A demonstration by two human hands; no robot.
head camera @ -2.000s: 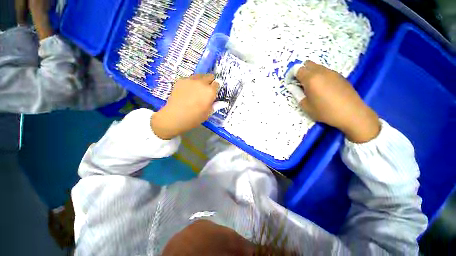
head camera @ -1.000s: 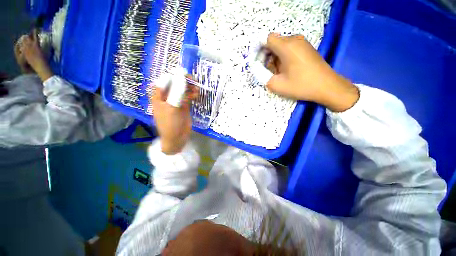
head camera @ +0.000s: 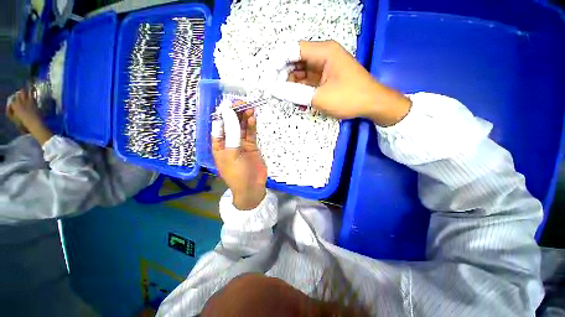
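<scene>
My left hand [head camera: 238,151], palm up with white finger cots, holds thin metal shafts [head camera: 251,105] between thumb and fingers. The shafts point right, toward my right hand [head camera: 337,83]. My right hand's white-covered thumb and fingertips are pinched together close to the shafts' right end. Whether a white piece is between them cannot be told. Both hands are above a blue tray heaped with small white plastic parts [head camera: 297,151]. The clear plastic box [head camera: 210,93] is at the tray's left side, partly hidden behind my left hand.
To the left, a blue tray [head camera: 162,99] holds two columns of assembled pieces. Further left are a bare blue tray [head camera: 91,80] and another person's hands [head camera: 28,111] and sleeves. A blue tray [head camera: 458,74] lies at the right. The blue-green floor [head camera: 124,241] shows below.
My left hand has left the clear box, turned palm up and moved toward my right hand with shafts in it. My right hand has lifted from the white heap. The view has shifted.
</scene>
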